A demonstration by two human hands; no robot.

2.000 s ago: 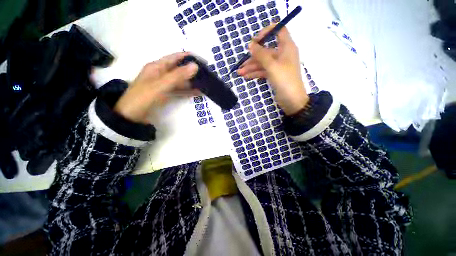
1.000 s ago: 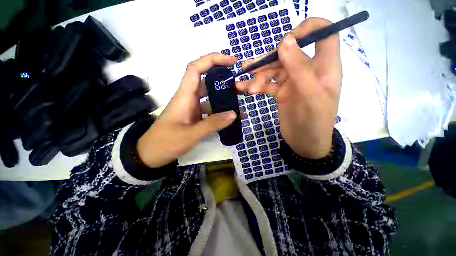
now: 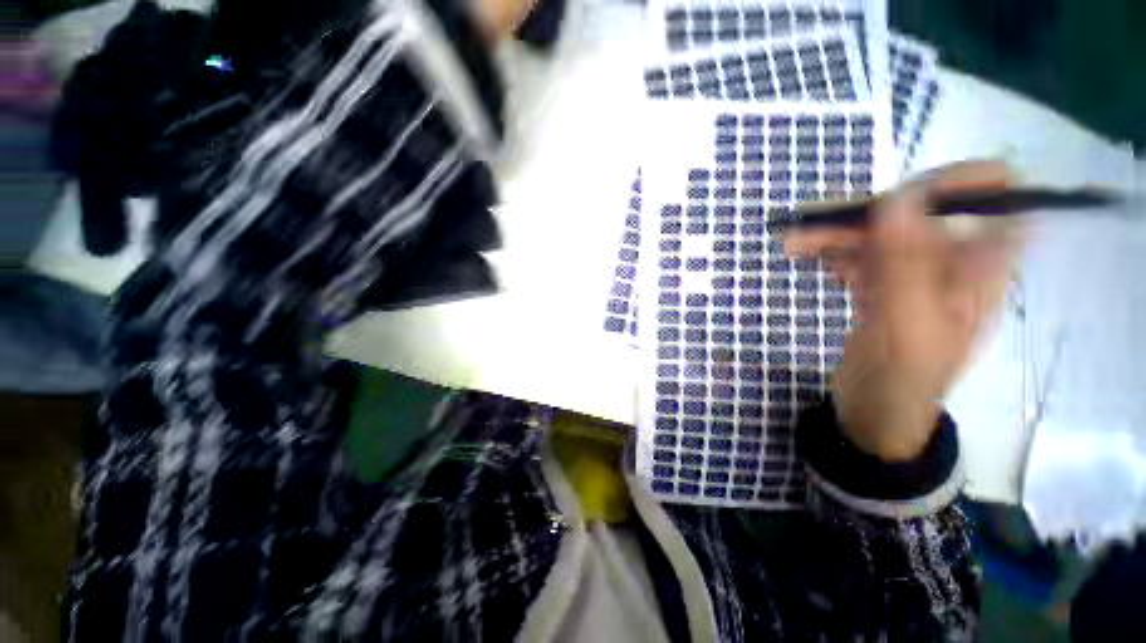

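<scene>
My right hand (image 3: 915, 295) is blurred and holds the dark tweezers (image 3: 1062, 199) over the right side of the sticker sheet (image 3: 754, 302); their tip points left. The sheet is white with rows of small dark rounded stickers and some gaps at its upper left. My left hand (image 3: 503, 15) is mostly cut off by the top edge, with only a bit of skin showing. A black piece (image 3: 540, 23) is beside it; I cannot tell whether the hand holds it.
Black housings (image 3: 120, 113) are heaped at the upper left, partly behind my left sleeve. More sticker sheets (image 3: 754, 63) lie overlapping at the top. Loose white backing paper (image 3: 1087, 484) lies at the right. The white table's front edge runs close to my body.
My left hand has moved from the middle to the top edge, and the housing has left the middle. My right hand with the tweezers has moved right in view. The view has shifted.
</scene>
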